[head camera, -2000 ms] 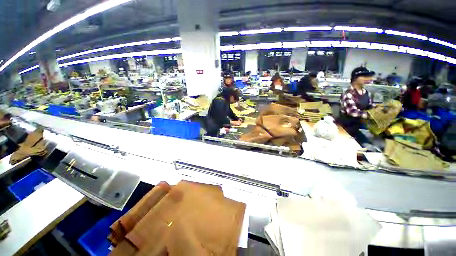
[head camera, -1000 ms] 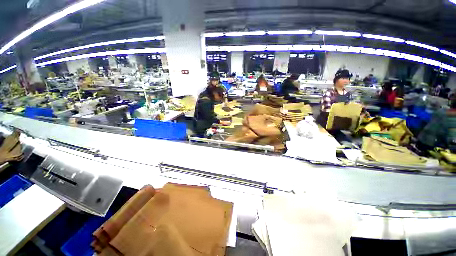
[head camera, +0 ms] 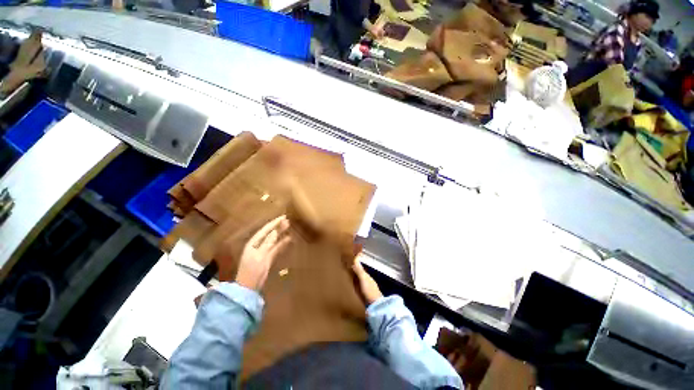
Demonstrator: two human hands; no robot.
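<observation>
A pile of brown cut panels (head camera: 319,175) lies in front of me, with folded edges fanned at its left. A nearer brown panel (head camera: 308,297) lies over the pile's near side and reaches down to my lap. Small pale tickets (head camera: 284,272) show on the brown pieces. My left hand (head camera: 261,251) rests on the brown panel with its fingers extended, palm down. My right hand (head camera: 365,279) is at the panel's right edge; its fingertips are partly hidden by the edge, so its hold is unclear.
White sheets (head camera: 464,247) lie right of the pile. A sloped metal panel (head camera: 141,110) and blue bins (head camera: 156,199) are at the left. A thin metal rail (head camera: 346,137) runs along the long white counter (head camera: 380,107). Brown pieces (head camera: 487,369) lie low at the right. People work across the counter.
Both hands and blue sleeves have come into view at the near brown panel. The view has tilted down, showing my lap and more of the near table.
</observation>
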